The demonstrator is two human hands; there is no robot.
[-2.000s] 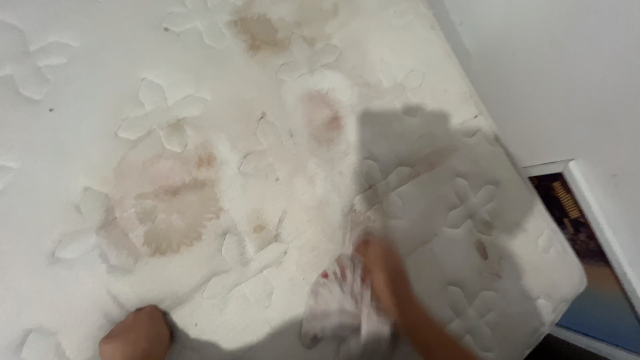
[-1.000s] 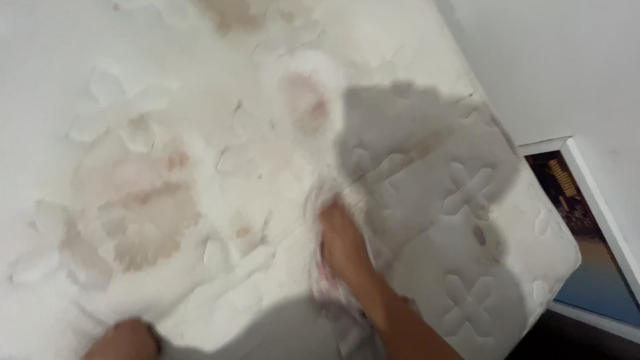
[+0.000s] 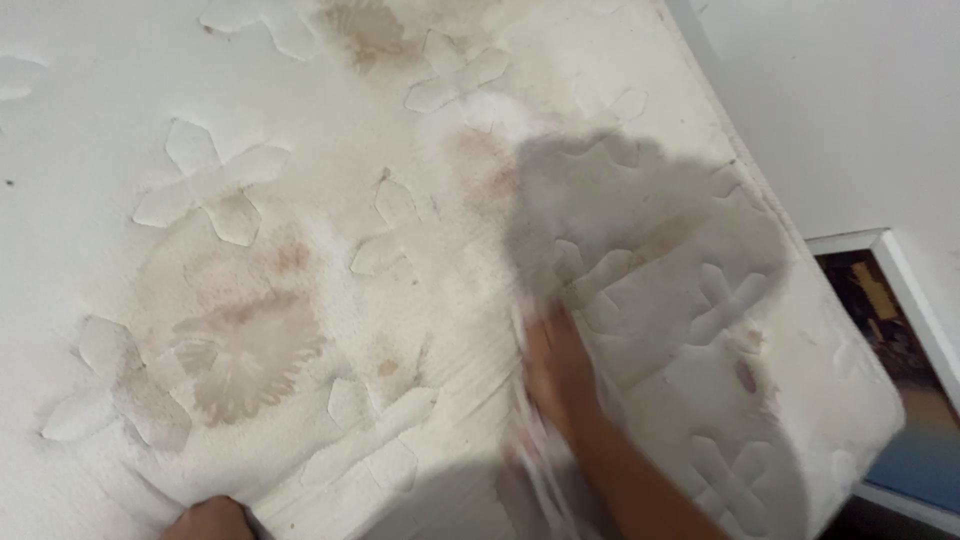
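A white quilted mattress [image 3: 420,300] with brown and pinkish stains fills most of the view. My right hand [image 3: 555,360], right of centre and blurred, presses a white cloth with reddish marks [image 3: 529,442] against the mattress; part of the cloth trails below the hand. At the bottom left my left hand [image 3: 214,521] rests on the mattress, cut off by the frame edge, so its fingers are mostly hidden. A large brown stain [image 3: 247,360] lies above the left hand, and a pink stain [image 3: 480,169] is above the right.
A framed picture [image 3: 892,247] stands low beside the mattress's right edge. A pale wall [image 3: 847,97] is at the upper right. A dark shadow falls across the mattress around and beyond my right hand.
My right hand and the cloth have been shifting over the same part of the mattress, with the cloth's shape changing. My left hand stays at the lower left.
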